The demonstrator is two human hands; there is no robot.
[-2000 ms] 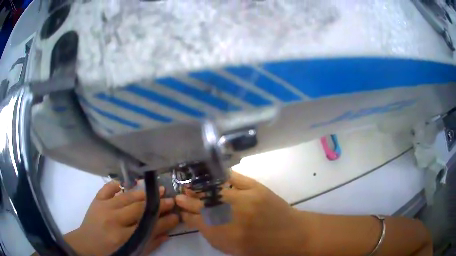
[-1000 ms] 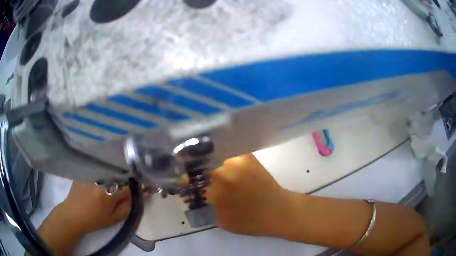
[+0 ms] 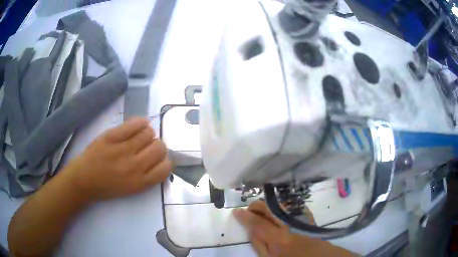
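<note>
My left hand [image 3: 123,163] is left of the machine bed, fingers curled, at the lower end of a grey fabric strip [image 3: 151,45] that runs up and away on the white table. A small grey piece [image 3: 190,168] lies on the metal bed [image 3: 201,226], between my left hand and the machine head. My right hand [image 3: 273,233] is below the needle area, partly behind the curved metal guard; its fingers point left and I cannot tell if it holds anything. The white sewing machine head [image 3: 251,110] hides the stitching point.
A loose pile of grey and white cut pieces [image 3: 60,100] lies at the far left. Pink-and-blue snips [image 3: 344,187] lie on the bed right of the needle area. The curved shiny guard [image 3: 384,165] stands over my right hand. Blue objects show at the upper right.
The view has swung left, bringing the grey pile and strip into sight. My left hand has moved left, away from the needle area. My right hand stays near the needle area, fingers now visible.
</note>
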